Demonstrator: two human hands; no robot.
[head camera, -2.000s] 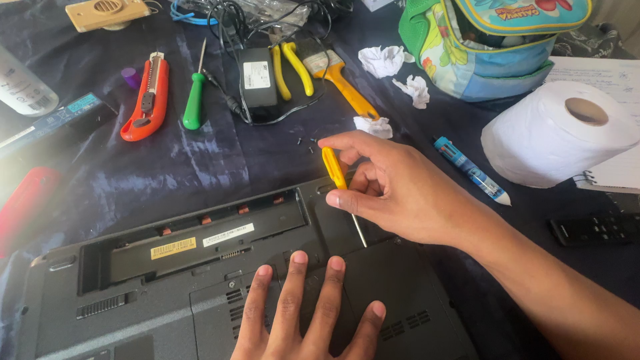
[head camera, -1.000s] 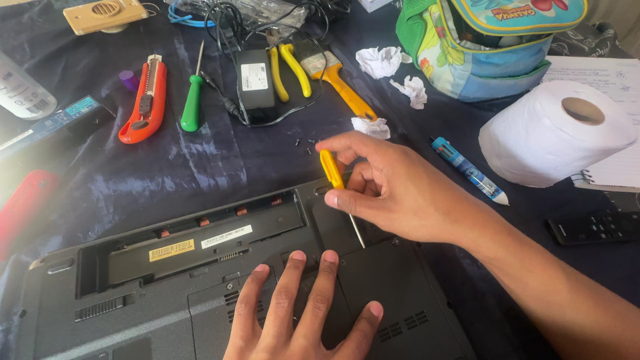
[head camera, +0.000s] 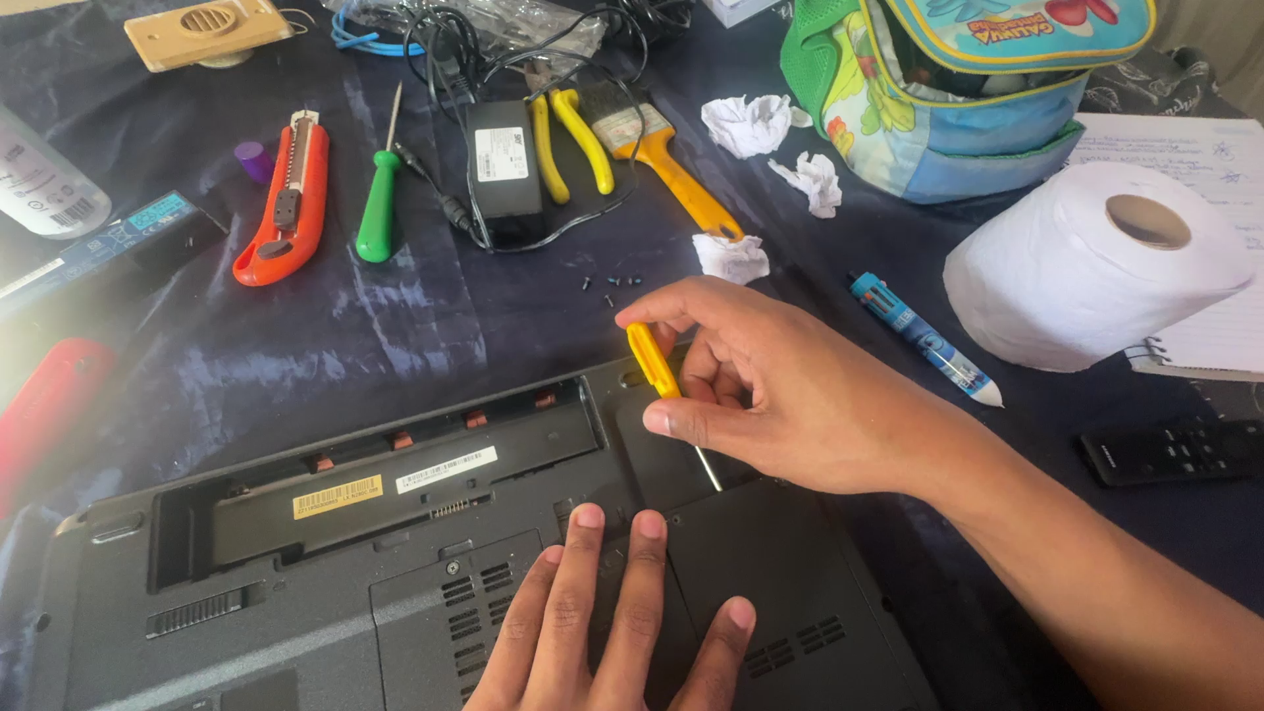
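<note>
A black laptop (head camera: 326, 592) lies with its underside up, its battery bay (head camera: 237, 528) uncovered. My right hand (head camera: 780, 385) grips the yellow handle of a small screwdriver (head camera: 654, 360) between thumb and index finger. The metal shaft slants down to the laptop's bottom cover near the bay's right end; what the tip meets is too small to tell. Spread flat on the vented covers, my left hand (head camera: 612, 622) holds no tool, its fingers apart. Several small dark screws (head camera: 610, 283) lie on the dark cloth just beyond the laptop.
Beyond the laptop lie a red utility knife (head camera: 289, 202), green screwdriver (head camera: 377, 207), black power adapter (head camera: 506, 178), yellow-handled pliers (head camera: 583, 138), paintbrush (head camera: 662, 158) and crumpled paper (head camera: 731, 259). At right are a pen (head camera: 926, 338), paper roll (head camera: 1066, 276), remote control (head camera: 1170, 449) and child's bag (head camera: 948, 138).
</note>
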